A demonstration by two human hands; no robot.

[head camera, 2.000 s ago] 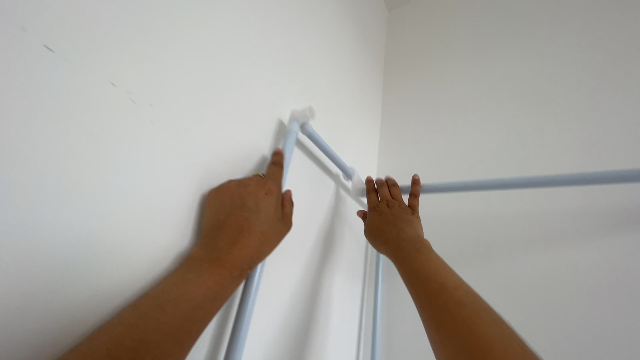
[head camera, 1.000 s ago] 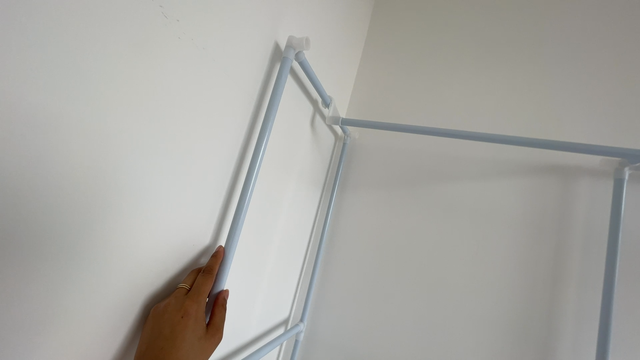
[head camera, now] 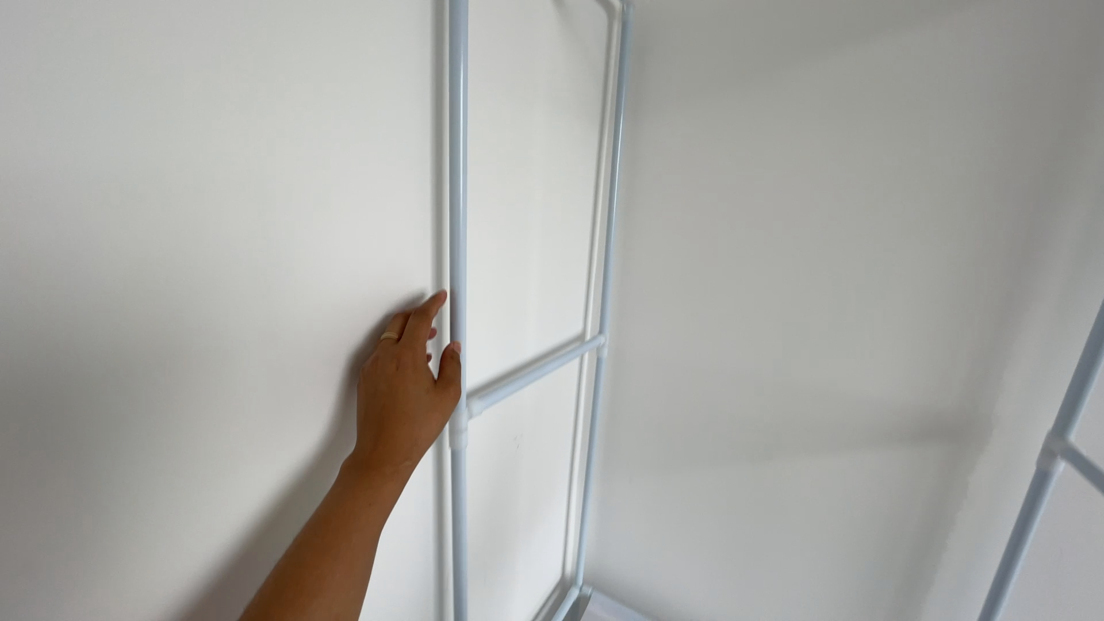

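My left hand (head camera: 405, 388), with a ring on one finger, is beside a pale blue upright tube (head camera: 459, 216) of a frame. Its thumb touches or nearly touches the tube, and the fingers are apart on the wall side, not wrapped round it. Just below the hand a white plastic connector (head camera: 460, 428) joins this upright to a crossbar (head camera: 535, 375). The crossbar runs back to a second connector (head camera: 602, 345) on the rear upright (head camera: 615, 198). My right hand is out of view.
A white wall (head camera: 216, 216) rises close on the left and meets another wall (head camera: 802, 259) behind the frame. At the right edge stands another tube (head camera: 1020, 543) with a connector (head camera: 1052, 448). Low in the corner lies a pale surface (head camera: 608, 609).
My right hand, earlier at the upper tube joint, has left the view. My left hand has moved down along the front upright. The view has tilted well down.
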